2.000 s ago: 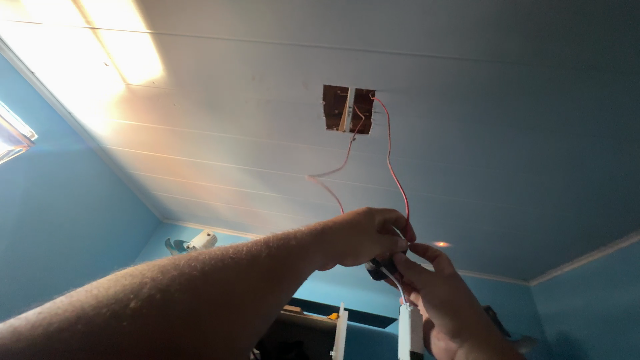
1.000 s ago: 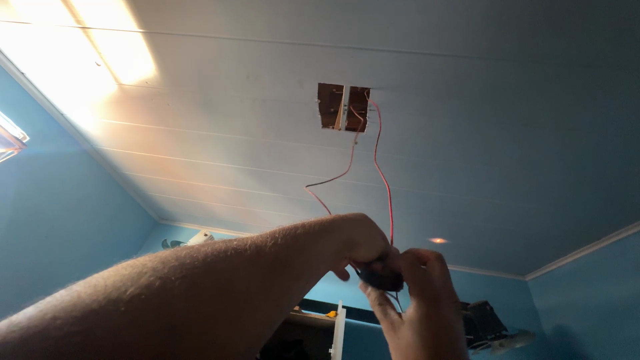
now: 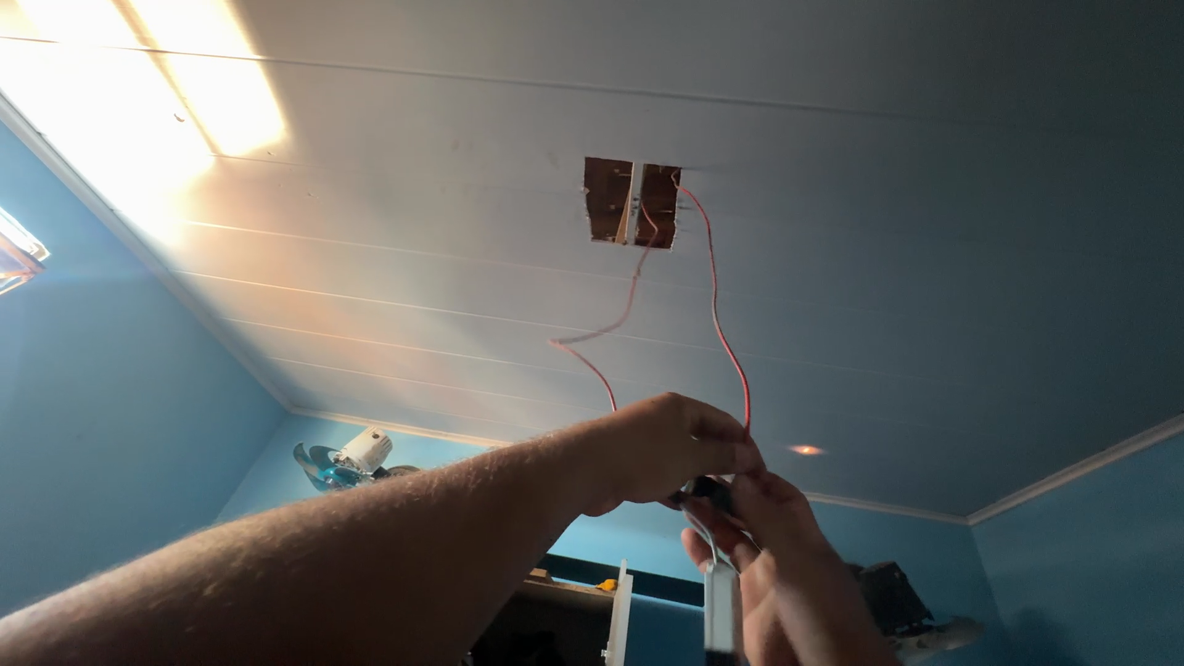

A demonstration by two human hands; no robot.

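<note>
Two thin wires hang from a rectangular cutout (image 3: 608,199) in the ceiling. The red wire (image 3: 717,296) on the right runs down to my left hand (image 3: 680,449), whose fingertips pinch it near its lower part. The paler reddish wire (image 3: 592,335) drops behind my left wrist, its lower end hidden. Just below, my right hand (image 3: 772,527) meets the left fingertips and holds a black item, perhaps a roll of electrical tape (image 3: 710,492). A white rectangular box (image 3: 721,606) with thin leads hangs beside the right palm.
A wall fan (image 3: 347,458) is mounted at the far left. Below my hands stands a cabinet with a white edge (image 3: 620,610) and a small yellow object (image 3: 606,585) on top. A dark object (image 3: 893,597) sits at the lower right, beyond my right forearm.
One second ago the black item was more exposed between my hands; now my fingers cover more of it. The white box, hidden then, shows again below my hands.
</note>
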